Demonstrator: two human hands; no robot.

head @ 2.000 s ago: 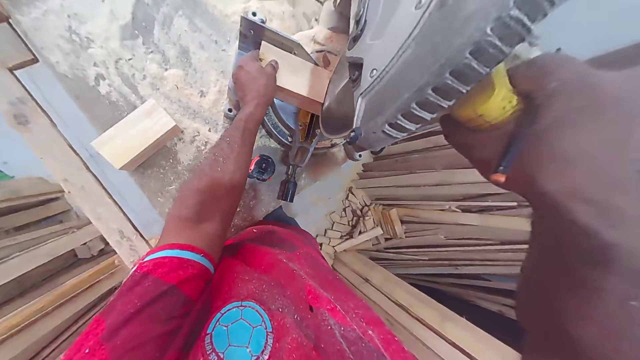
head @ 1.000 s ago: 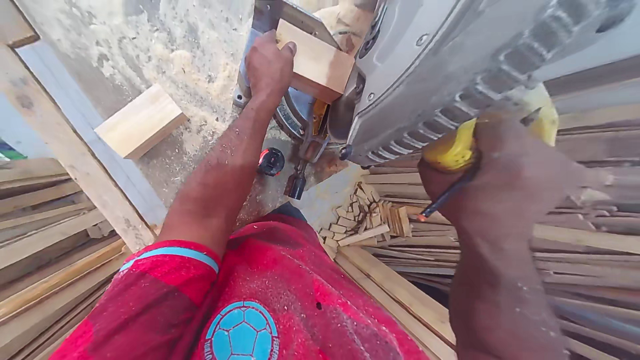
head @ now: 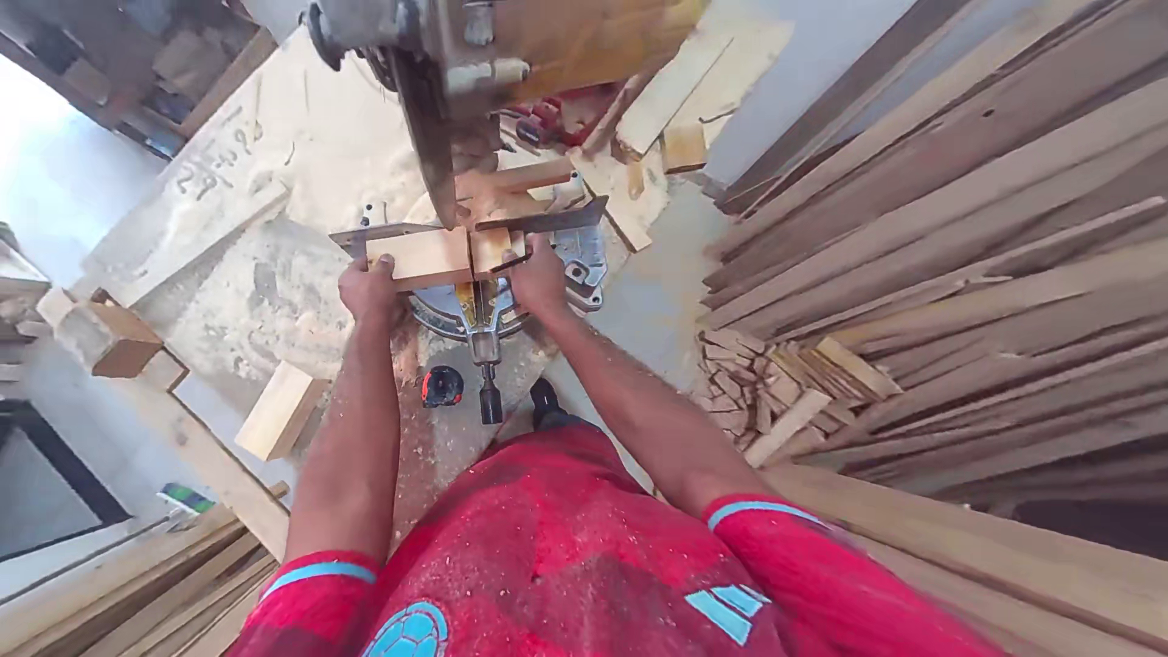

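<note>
On the miter saw's base [head: 447, 310], a wooden block [head: 424, 258] lies against the metal fence [head: 547, 217], with my left hand [head: 370, 287] gripping its left end. A dark line separates it from a shorter wood piece [head: 491, 248] on its right. My right hand [head: 538, 274] is at the right end of that short piece, holding a dark, thin item that looks like a pencil [head: 511, 262]. The saw blade [head: 424, 137] is raised above and behind the wood. The saw's clamp-like front handle [head: 491, 394] points toward me.
A tape measure [head: 443, 387] and a loose wooden block [head: 283, 411] lie on the dusty bench [head: 237, 301]. Long boards [head: 958, 164] are stacked at the right beside a heap of small offcuts [head: 776, 388]. A timber rail [head: 205, 447] runs along the left.
My right hand has left the saw's yellow handle and come down to the wood at the fence. The saw head now shows higher in view. The view has shifted widely.
</note>
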